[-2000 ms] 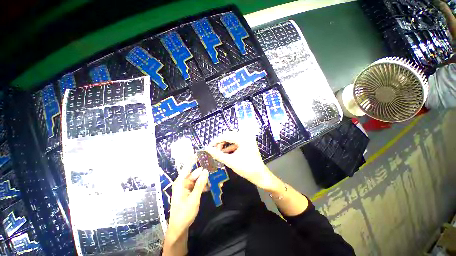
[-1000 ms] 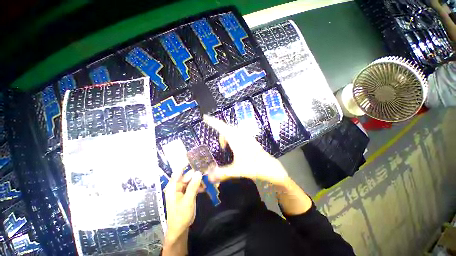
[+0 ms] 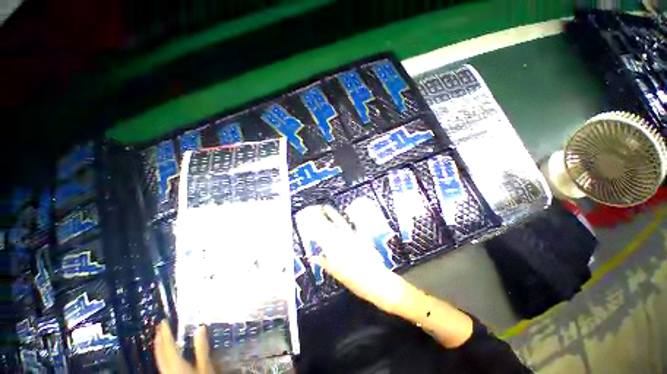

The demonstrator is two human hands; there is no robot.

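Observation:
The black component tray [image 3: 354, 164] holds flat parts with blue areas. A part with a pale block and blue tail [image 3: 382, 245] lies in a near-row pocket. My right hand [image 3: 333, 241] is over the pocket to its left, overexposed and blurred, with a bit of blue below it; whether it grips anything is unclear. A large glossy adhesive sheet [image 3: 232, 248] with rows of dark rectangles lies over the tray's left part. My left hand [image 3: 181, 356] is at the sheet's lower left corner, fingers apart, cut off by the bottom edge, with nothing visible in it.
A second printed sheet [image 3: 486, 139] lies at the tray's right end. A cream fan [image 3: 614, 158] stands farther right, above a dark bundle [image 3: 545, 259]. Another filled black tray [image 3: 80, 241] is at the left. More black trays [image 3: 629, 58] are at the upper right.
The view has shifted, so the scene sits farther right and lower. My hands have parted, the left down to the sheet's corner. A part now lies in the near-row pocket that was empty.

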